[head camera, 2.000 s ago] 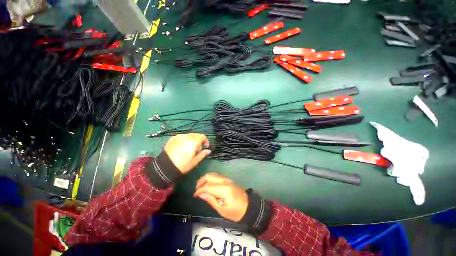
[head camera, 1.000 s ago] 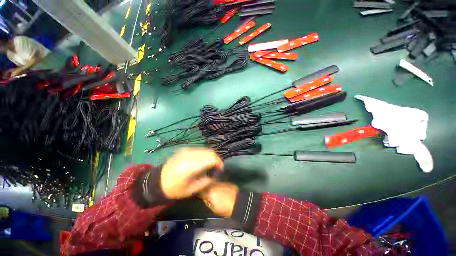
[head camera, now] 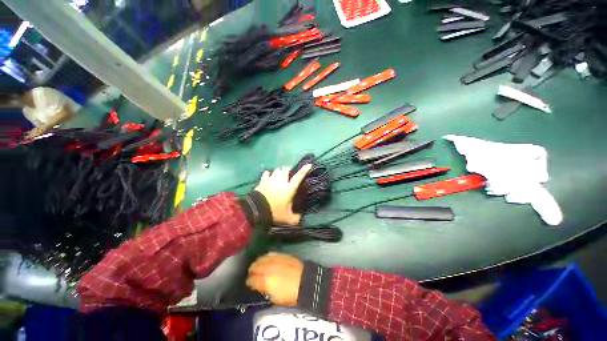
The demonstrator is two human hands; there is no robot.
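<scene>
My left hand [head camera: 283, 193] is closed around the middle bundle of coiled black antenna cables [head camera: 313, 190] on the green bench. Their grey and red-backed bars fan out to the right, such as a red-backed bar [head camera: 439, 188] and a grey bar [head camera: 414, 213]. One separate coiled black cable [head camera: 307, 233] lies just below that hand. My right hand [head camera: 277, 278] is near the bench's front edge with its fingers curled. Whether it holds anything small cannot be seen.
A crumpled white cloth [head camera: 509, 170] lies right. Grey bars [head camera: 532, 46] are heaped far right. A large cable tangle [head camera: 100, 180] lies left, by a pale post [head camera: 106, 60]. More coiled cables [head camera: 263, 113] lie behind. A blue bin [head camera: 539, 310] is below right.
My left hand has moved up and right onto the bundle, gathering its coils. My hands, together a second ago, are apart. A coil now lies below the bundle. The view has shifted.
</scene>
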